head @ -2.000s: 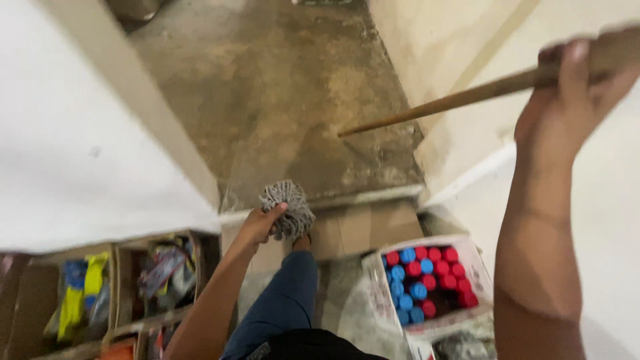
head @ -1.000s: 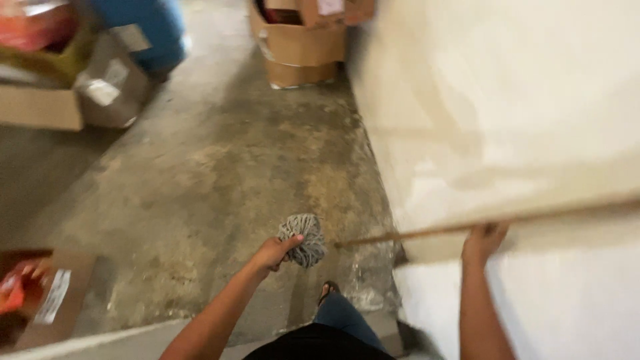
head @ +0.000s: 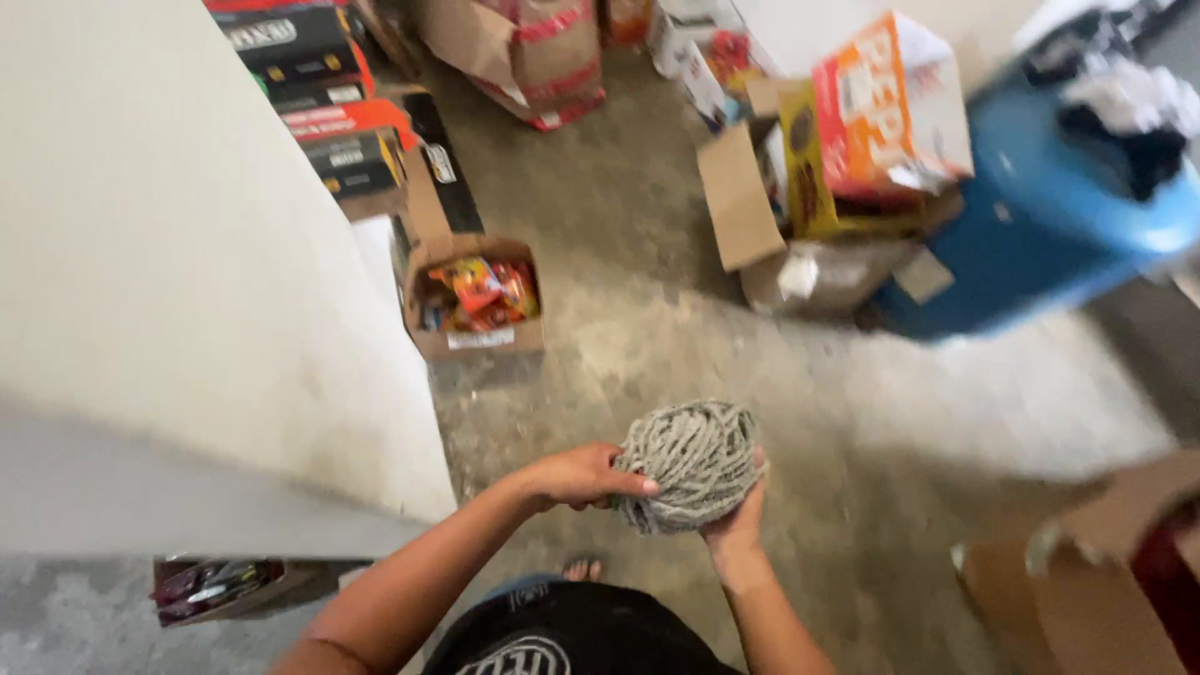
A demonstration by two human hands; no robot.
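Note:
A bundle of grey mop strings, wound into a ball [head: 692, 466], is held in front of my body above the concrete floor. My left hand [head: 589, 478] grips its left side, the thumb lying over the strands. Against the lower right side of the bundle rests my right hand [head: 741, 516], its fingers partly hidden behind the strings. Both hands touch the bundle, and no wooden stick is in view.
An open carton of orange packets [head: 480, 292] stands ahead left, beside a white wall [head: 234, 309]. Ahead right are an open carton [head: 816, 277] and a blue drum [head: 994, 244]. Another cardboard box [head: 1078, 591] sits at lower right.
The view has turned strongly. My right hand has let go of the wooden stick, which is out of view, and has come to the string bundle that my left hand held before.

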